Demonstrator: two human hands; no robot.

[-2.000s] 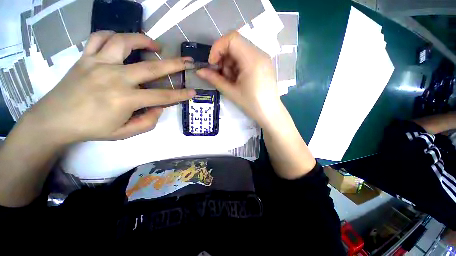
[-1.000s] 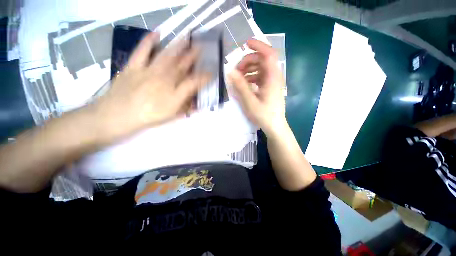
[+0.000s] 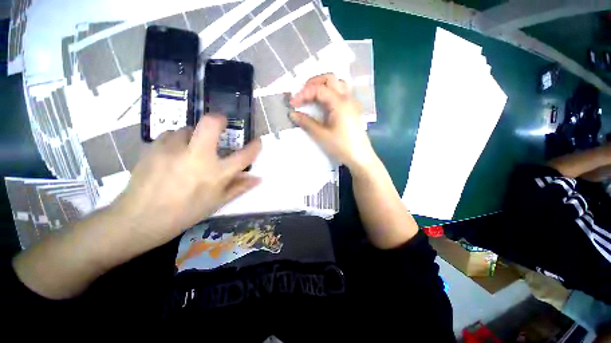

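Two dark keypad phones lie side by side on the sticker sheets. The left phone shows its white key area. The nearer phone has its lower end partly covered by my left hand, whose blurred fingers are spread at its key area; whether they grip it is unclear. My right hand is right of the phones, thumb and forefinger close together over a grey sticker rectangle on a sheet. Whether a sticker is between the fingertips is not clear.
Sticker sheets fan out under and behind the phones, with more sheets at the left. A white sheet stack lies on the green bench at the right. A small phone lies farther right, near another person's arm.
The nearer phone has shifted left and lies beside the other, which is now uncovered. My left hand has moved down to its lower end. My right hand has moved away from the phone onto the sheets.
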